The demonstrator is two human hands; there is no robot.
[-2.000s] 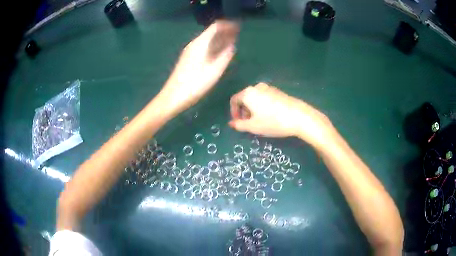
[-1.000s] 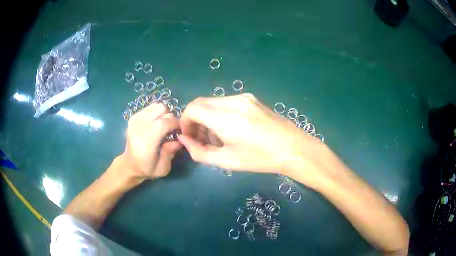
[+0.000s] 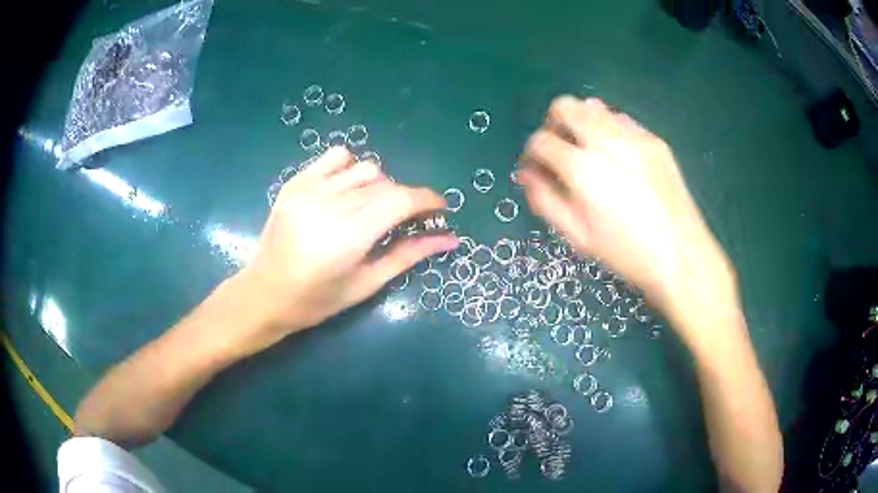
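Many shiny coil springs [image 3: 486, 284] lie loose on the green surface [image 3: 318, 385] in front of me. A denser clump of tangled springs [image 3: 534, 433] lies nearer to me. My left hand [image 3: 337, 236] is over the left part of the spread, palm towards the right. A few springs [image 3: 433, 223] show side-on between its thumb and fingers and seem held there. My right hand [image 3: 602, 183] is blurred above the upper right of the spread, fingers curled. A spring edge shows at its fingertips; whether it is gripped is unclear.
A clear plastic bag of springs [image 3: 140, 82] lies at the upper left. A black housing [image 3: 834, 117] stands at the upper right. Dark grouped housings with wires [image 3: 852, 400] line the right edge. A yellow strip [image 3: 37, 383] shows at the lower left.
The view has tilted down since the first frame. My hands were together over the springs a second ago and have parted, my right hand moving up and right.
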